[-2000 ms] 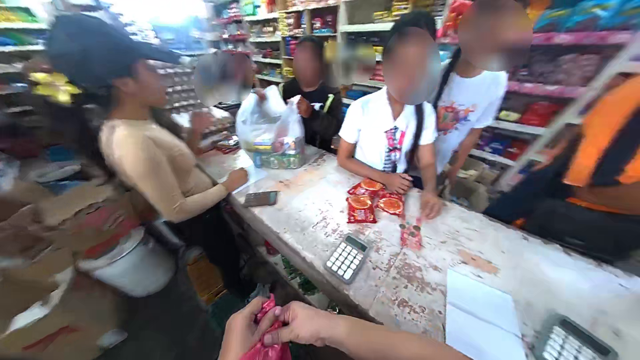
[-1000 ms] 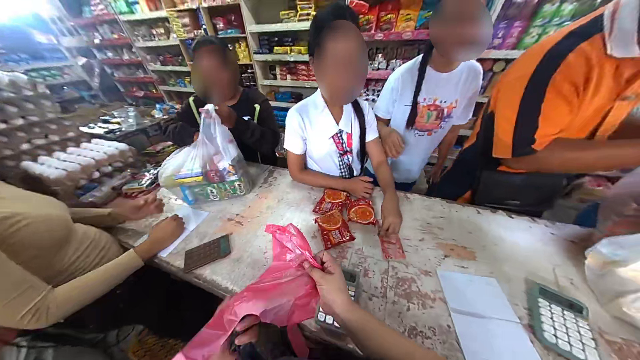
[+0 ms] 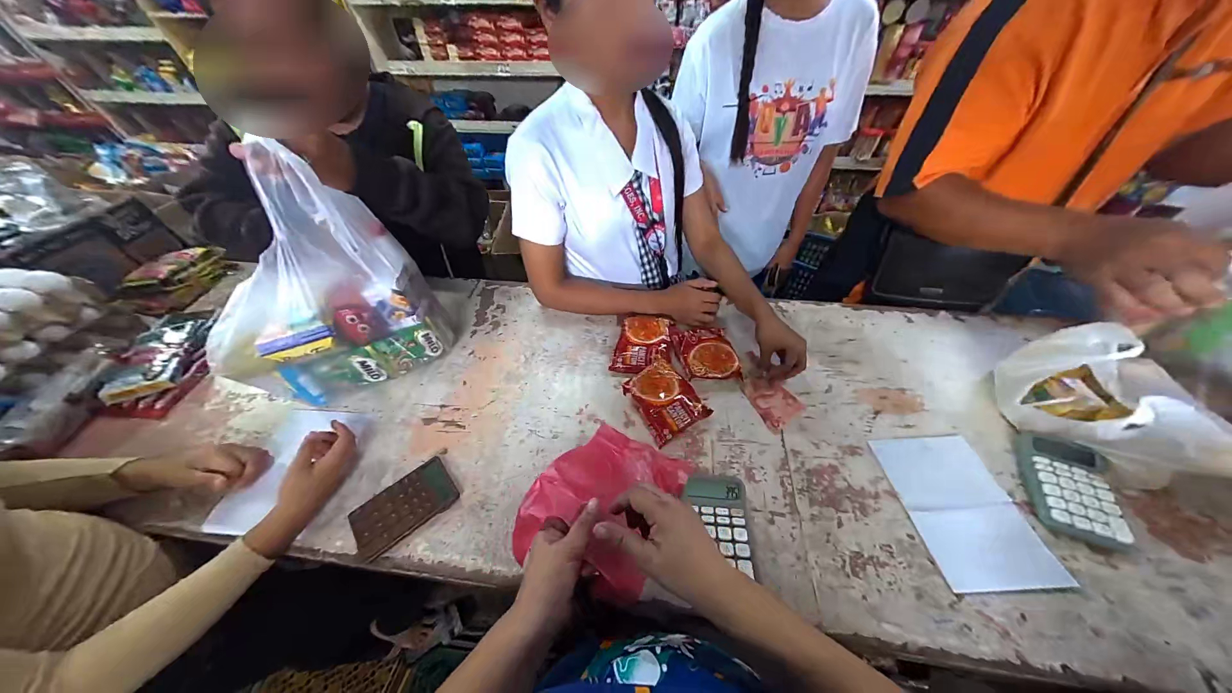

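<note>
Both my hands are over the near edge of a worn, painted counter point(image 3: 828, 539), with a pink plastic bag point(image 3: 602, 472) between them. My left hand point(image 3: 553, 568) grips the bag's near side, and my right hand point(image 3: 664, 539) pinches it from the right, partly over a grey-green calculator point(image 3: 727, 525). Several red snack packs point(image 3: 664, 395) lie beyond the bag. Right of them a customer's hand point(image 3: 778, 348) touches a reddish banknote point(image 3: 773, 402).
At left are a filled clear plastic bag point(image 3: 337, 318), paper point(image 3: 284, 472), a brown calculator point(image 3: 404, 505) and a co-worker's hands point(image 3: 318, 467). At right lie a folded white sheet point(image 3: 972, 515), another calculator point(image 3: 1073, 491) and a white plastic bag point(image 3: 1107, 395). Customers stand along the far side.
The pink bag was hanging near my hands a second ago; it is now spread over the counter's near edge, with both hands on it. The view has turned.
</note>
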